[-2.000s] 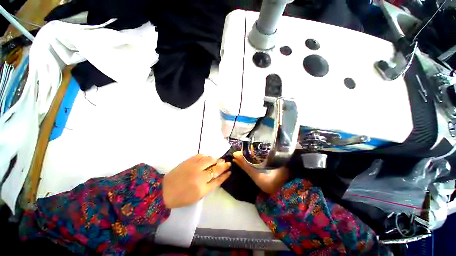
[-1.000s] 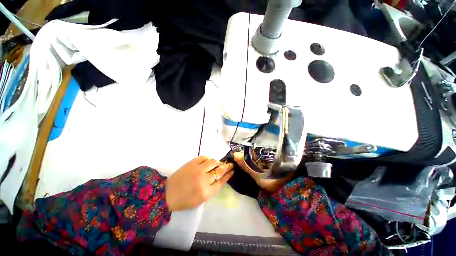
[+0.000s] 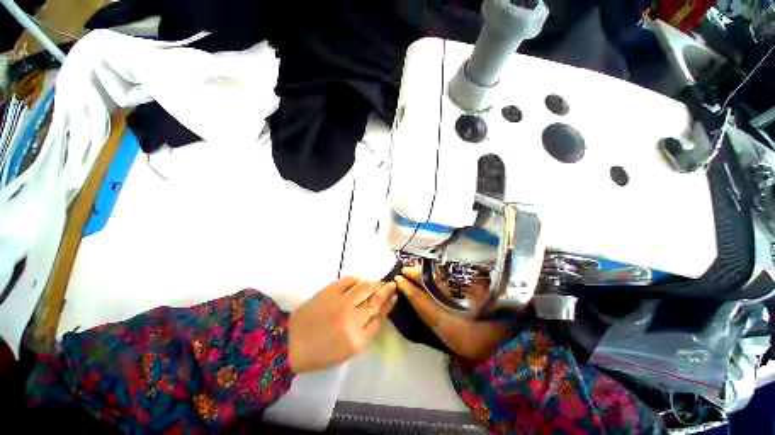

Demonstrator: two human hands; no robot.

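Observation:
A black fabric piece (image 3: 414,322) lies at the needle area of the white sewing machine (image 3: 629,208), between my hands. My left hand (image 3: 336,324) lies flat, its fingertips pressing the fabric's left edge. My right hand (image 3: 450,323) is partly behind the shiny metal guard (image 3: 520,255), its fingertips on the fabric beside my left fingertips. A white strip (image 3: 310,396) runs under my left hand and sleeve toward the table's front edge. The needle is hidden by the guard and fingers.
A white strip bundle (image 3: 85,110) hangs at the left, by a wooden strip (image 3: 79,246) and a blue flat object (image 3: 114,189). A black fabric pile (image 3: 319,127) lies behind. A clear zip bag (image 3: 671,344) and a parts tray (image 3: 692,416) are at the lower right.
The machine head appears lower and further right in the view. Both hands stay at the needle area; more of my right hand shows below the guard, and my left fingers are more bent.

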